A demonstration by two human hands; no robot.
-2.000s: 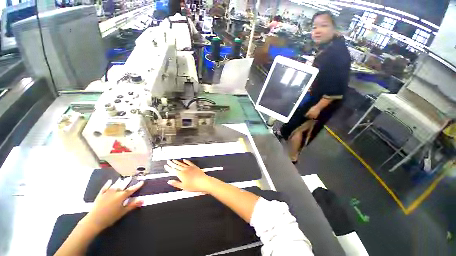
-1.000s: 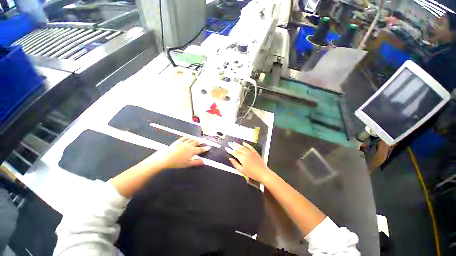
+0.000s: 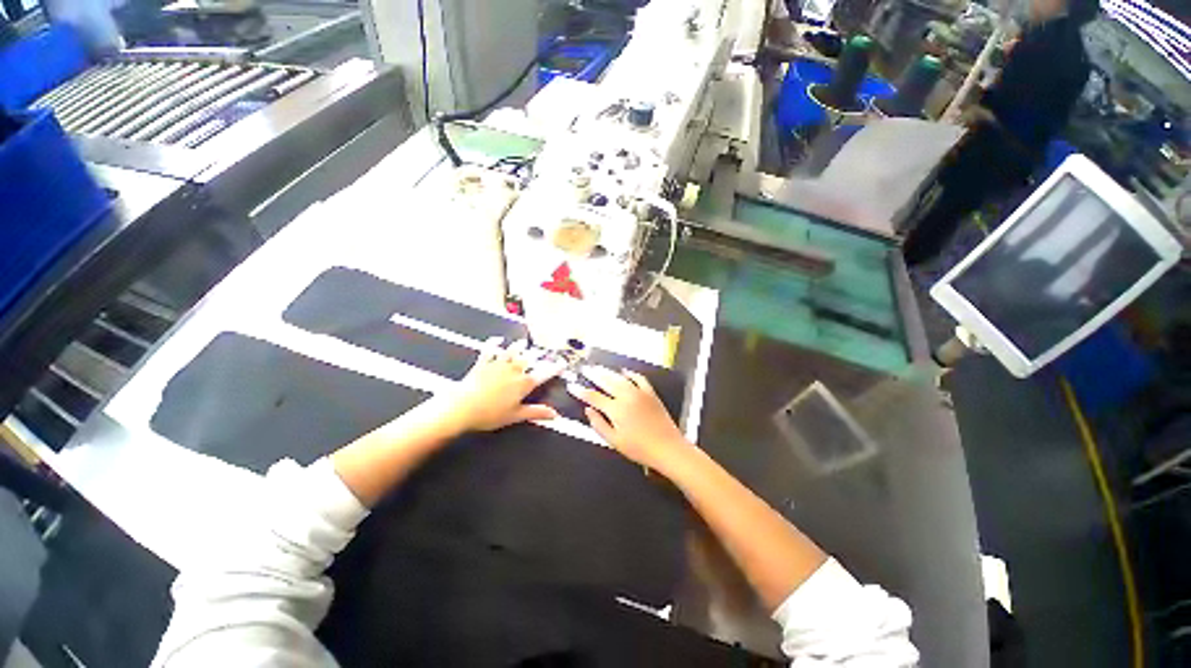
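Observation:
A large black fabric panel [image 3: 509, 535] covers the near table, with a rounded end at the left. A narrower black strip piece [image 3: 379, 320] with a white line along its middle runs under the white sewing machine head [image 3: 575, 255]. White bands of the feed plate [image 3: 640, 342] show beside the strip. My left hand [image 3: 503, 392] lies palm down with fingertips at the needle area. My right hand [image 3: 630, 415] lies flat just right of it, fingers apart. A small shiny part shows between the fingertips; the needle is hidden.
A white-framed screen [image 3: 1058, 268] stands at the right. A green bed cover [image 3: 816, 294] lies behind the plate. A roller conveyor [image 3: 183, 98] and a blue bin [image 3: 46, 196] are at the left. Dark thread cones [image 3: 849, 72] and a person [image 3: 1032, 98] are behind the machine.
From two seconds ago the view has swung left and the feed plate has moved relative to the head. Since one second ago both hands have moved slightly closer to the needle area.

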